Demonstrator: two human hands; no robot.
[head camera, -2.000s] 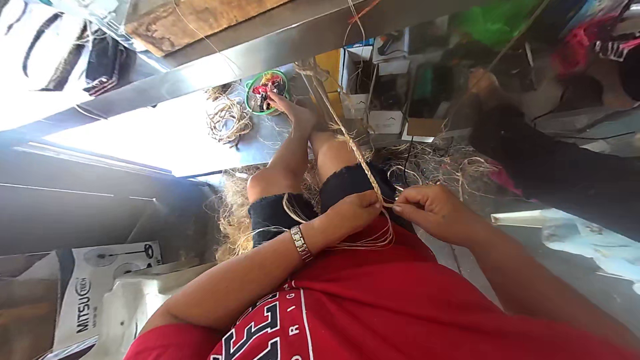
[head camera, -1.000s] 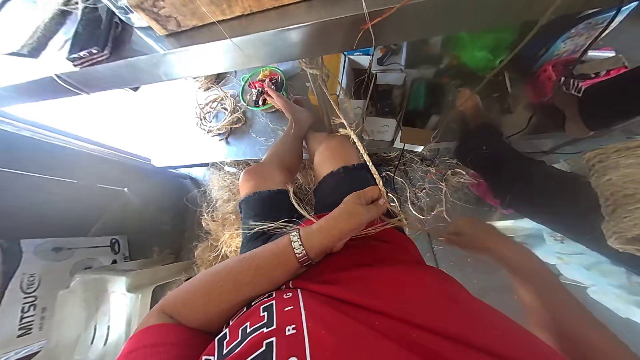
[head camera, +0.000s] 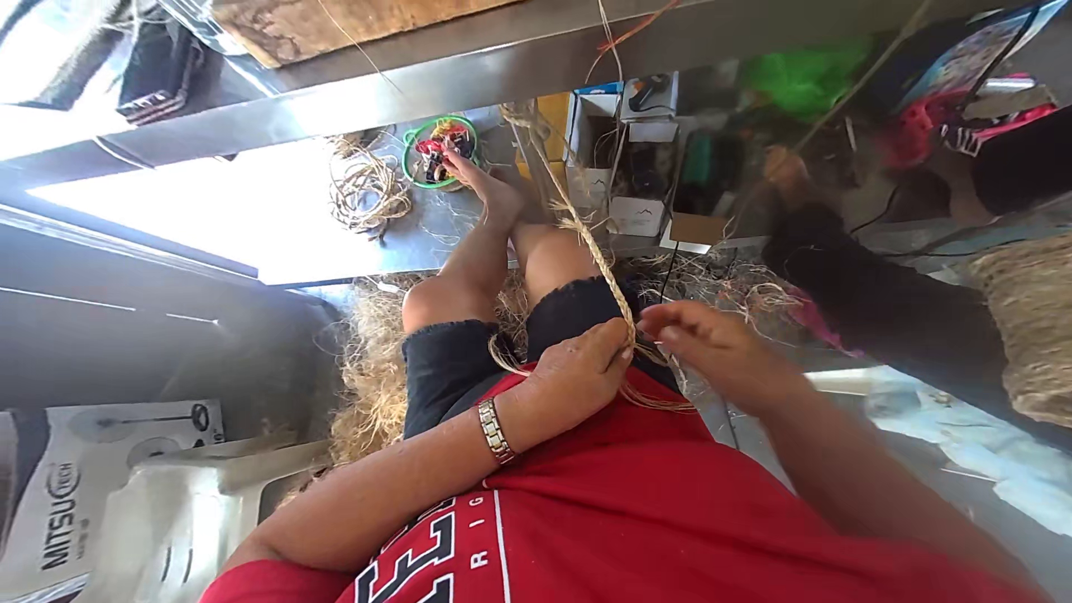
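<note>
A braid of pale natural fibre (head camera: 596, 251) runs from a knotted bundle (head camera: 526, 119) under the metal-edged table down to my lap. My left hand (head camera: 586, 368), with a metal watch (head camera: 495, 430) on its wrist, pinches the braid's lower end between thumb and fingers. Loose strands (head camera: 657, 400) spread out below and to both sides of that grip. Just right of the braid is my right hand (head camera: 699, 339), slightly blurred, its fingers partly curled near the strands. Whether it holds a strand cannot be told.
Overhead runs the table's metal edge (head camera: 352, 94). A coil of fibre cord (head camera: 368, 194) and a green-rimmed basket (head camera: 408, 159) lie beyond my legs. Loose fibre (head camera: 373, 368) heaps beside my thighs. A white plastic chair (head camera: 180, 519) stands at left. Another person's dark-clothed leg (head camera: 871, 293) is at right.
My right hand was at the braid, then away to the lower right, and is now back beside the braid. My left hand has kept its grip on the braid throughout.
</note>
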